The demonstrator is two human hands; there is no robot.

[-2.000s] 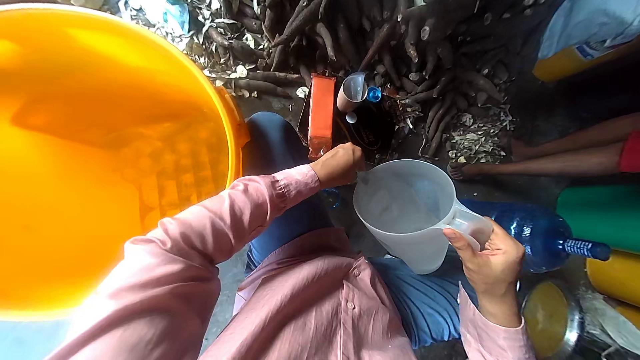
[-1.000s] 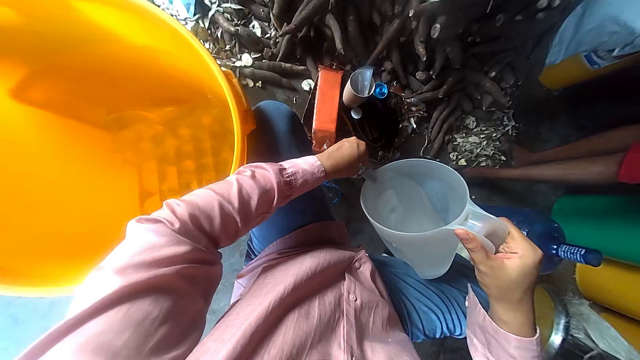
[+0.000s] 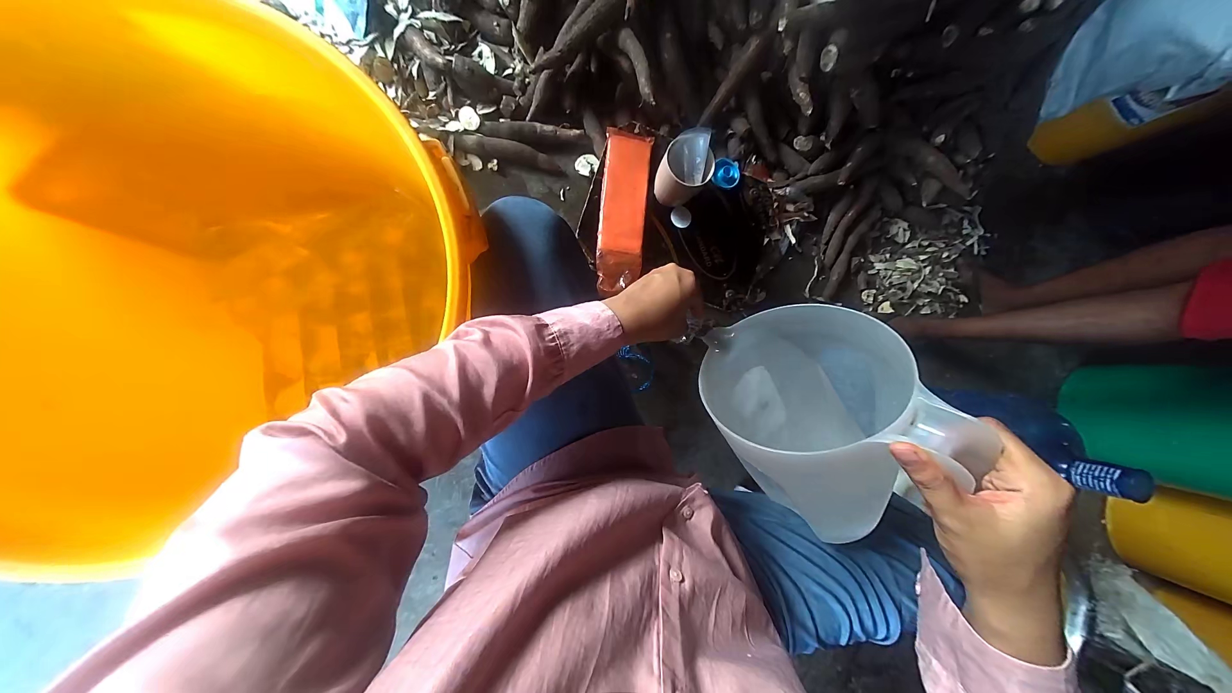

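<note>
My right hand (image 3: pixel 1001 510) grips the handle of a translucent plastic pitcher (image 3: pixel 818 462), which is tilted with its spout to the left. Beside that spout is my left hand (image 3: pixel 659 303), its fingers curled round a small clear object that is mostly hidden; I cannot tell what it is. Beyond the left hand lies an orange box-shaped packet (image 3: pixel 625 207). To the packet's right stand a small cup (image 3: pixel 685 168) with a clear piece in it, a blue cap (image 3: pixel 726 173) and a small white round piece (image 3: pixel 680 217).
A large yellow plastic tub (image 3: pixel 452 221) fills the left side. Long brown roots (image 3: pixel 751 77) are heaped at the far side, with pale peelings (image 3: pixel 914 269) nearby. At right are a person's bare legs (image 3: pixel 1097 313), a green container (image 3: pixel 1145 423), yellow containers (image 3: pixel 1165 539) and a blue bottle (image 3: pixel 1039 428).
The pitcher has stayed in my right hand, and my left hand remains near its spout. The view has shifted slightly; nothing else has plainly changed.
</note>
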